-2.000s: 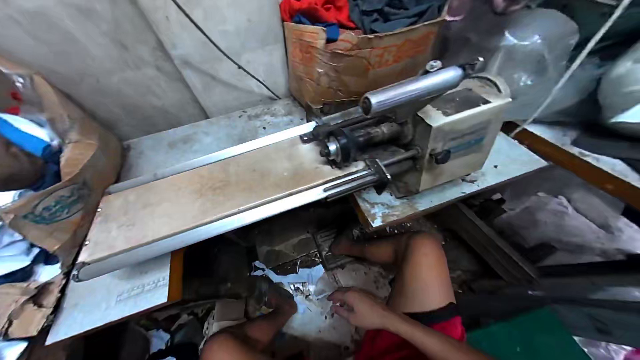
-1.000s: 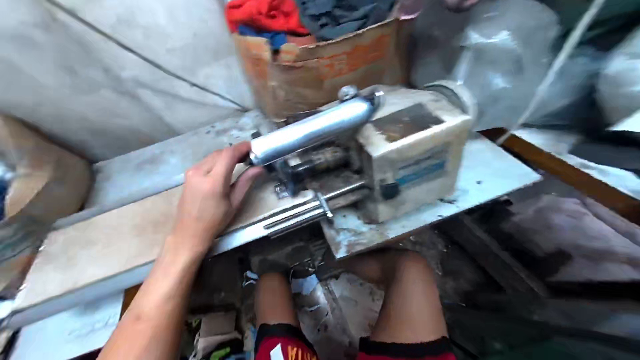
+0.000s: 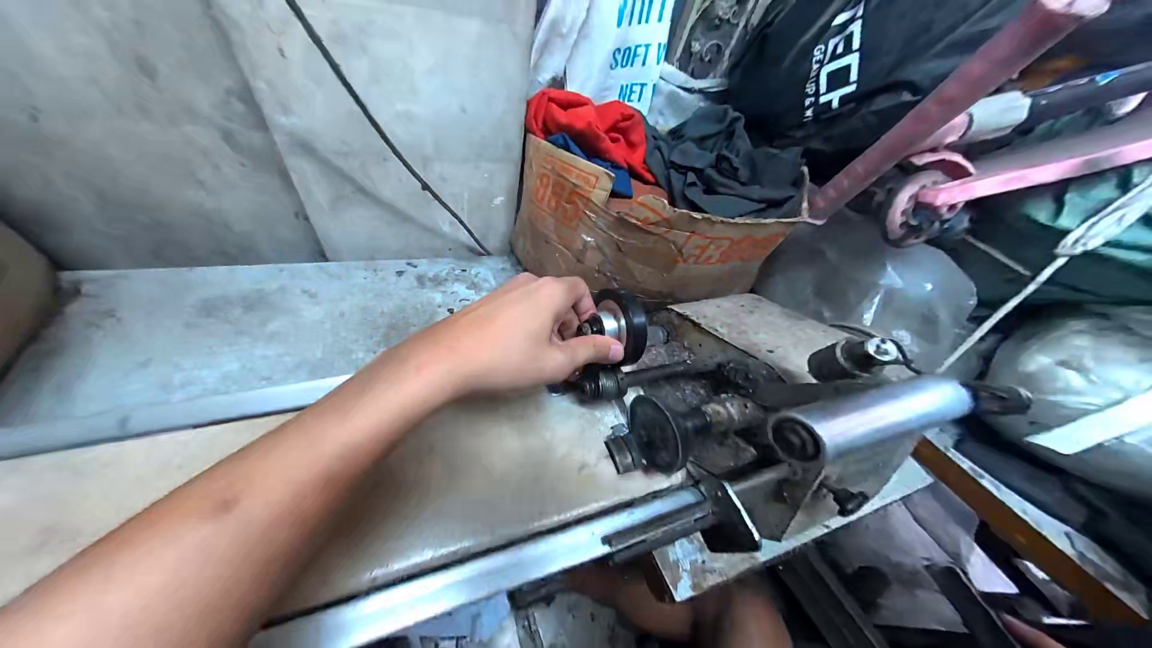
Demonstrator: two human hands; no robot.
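My left hand (image 3: 540, 333) reaches in from the lower left and has its thumb and fingers closed on the metal hub of a black-rimmed wheel (image 3: 634, 326) at the back of the machine. Just in front of that wheel lies a threaded black shaft (image 3: 612, 382). Nearer the front is a second black round part (image 3: 661, 435). A shiny metal cylinder (image 3: 886, 418) lies across the right front of the machine's worn housing (image 3: 756, 324). A sliver of skin at the bottom right may be my right hand (image 3: 1028, 633); what it touches is hidden.
Metal rails (image 3: 504, 576) edge the long flat bed (image 3: 450, 486). Behind stands a torn cardboard box (image 3: 576, 220) of cloth. A pink metal frame (image 3: 936, 112), a cord (image 3: 1008, 306) and clear plastic bags (image 3: 873, 279) crowd the right side. A dark cable (image 3: 378, 126) hangs along the wall.
My left hand has moved from the metal cylinder's end to the black-rimmed wheel. The cylinder has shifted from above the black parts to the machine's right front. The view is now closer.
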